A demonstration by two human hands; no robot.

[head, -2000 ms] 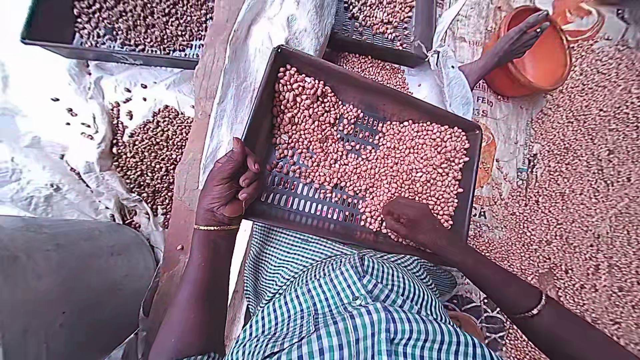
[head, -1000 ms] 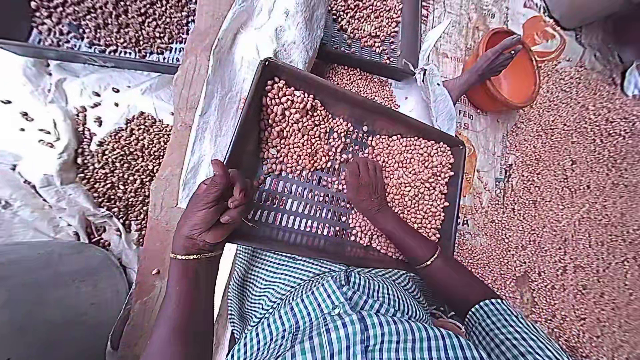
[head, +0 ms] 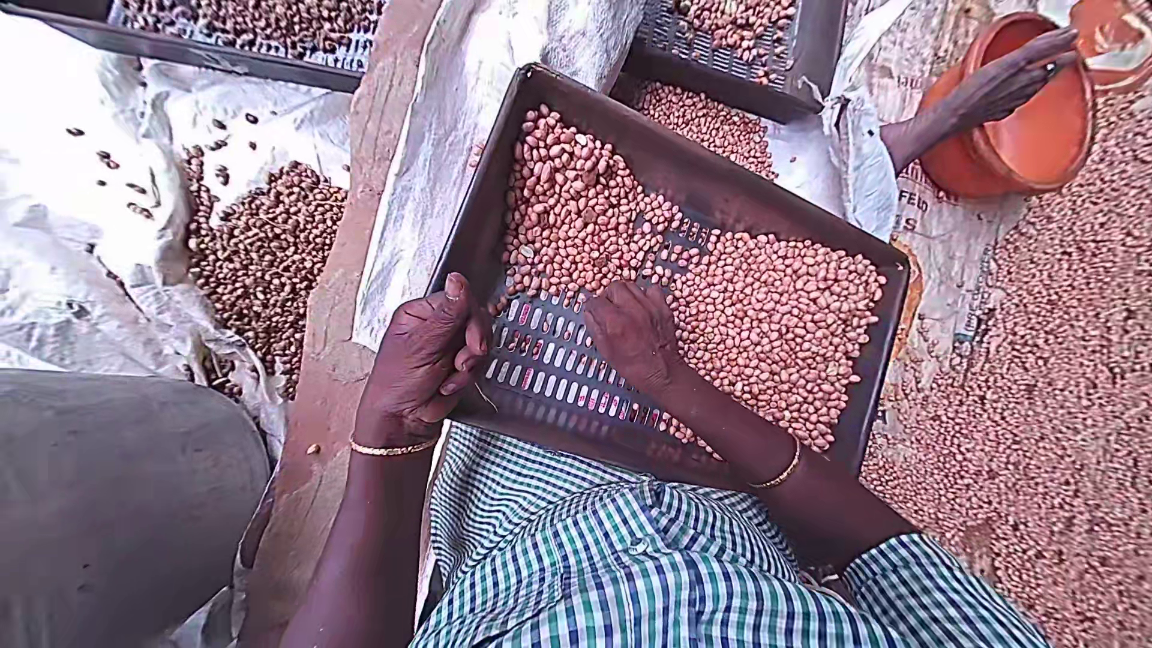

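Observation:
A dark plastic slotted tray (head: 711, 180) rests at my lap, tilted in the view. It holds pinkish shelled peanuts (head: 774, 333), a big pile on the right and a smaller one (head: 567, 198) at the upper left, joined by a thin scatter. Slots show bare at the tray's lower left. My left hand (head: 427, 355) grips the tray's left rim, thumb up. My right hand (head: 634, 333) lies among the peanuts near the tray's middle, fingers curled down at the edge of the left pile. Its fingertips are hidden, so whether it holds any peanuts does not show.
Another person's hand (head: 1008, 85) reaches over an orange plastic tub (head: 1044, 135) at the upper right. Peanuts (head: 1044, 405) cover the right side. More slotted trays (head: 810, 54) stand at the top. Darker nuts (head: 270, 252) lie on white sacking at left, near a grey rounded surface (head: 117, 504).
My right hand has moved leftward across the tray, from the right pile to the edge of the left one. My left hand stays on the tray's left rim.

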